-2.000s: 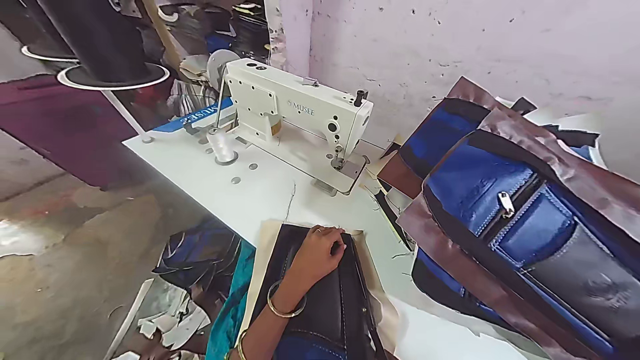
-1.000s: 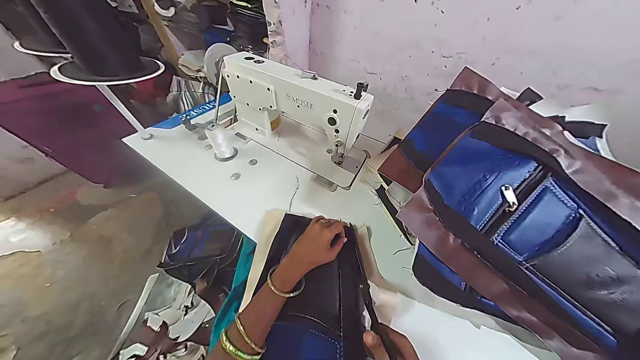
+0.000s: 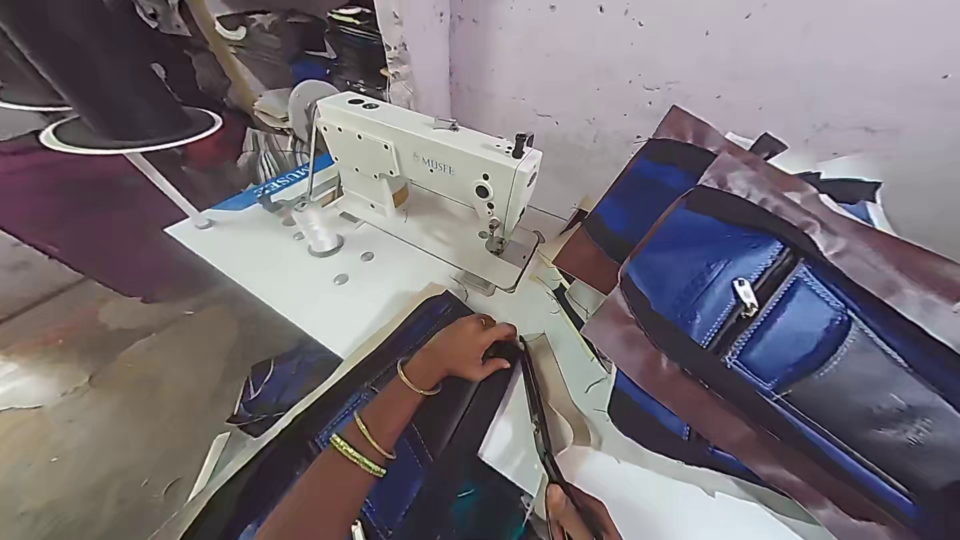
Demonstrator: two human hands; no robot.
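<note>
My left hand point(image 3: 476, 349), with bangles on the wrist, grips the upper edge of a black and blue bag panel point(image 3: 420, 420). My right hand point(image 3: 574, 517), partly cut off by the bottom edge, holds dark scissors point(image 3: 541, 431). Their blades point up along the panel's right edge, close to my left fingertips. A beige strip of material point(image 3: 559, 390) lies just right of the blades. Under the panel's left side, a pale backing edge shows. The lower part of the panel is out of view.
A white sewing machine point(image 3: 431, 180) stands on the white table point(image 3: 262, 262), beside a white thread cone point(image 3: 319, 229). Blue and black bag panels with brown edging point(image 3: 697, 277) are stacked at the right. Dark thread cones point(image 3: 127, 75) stand at upper left, a wall behind.
My right hand has come into view from below, and the scissors now lie along the panel's right edge. The panel is turned and shows more of its blue part.
</note>
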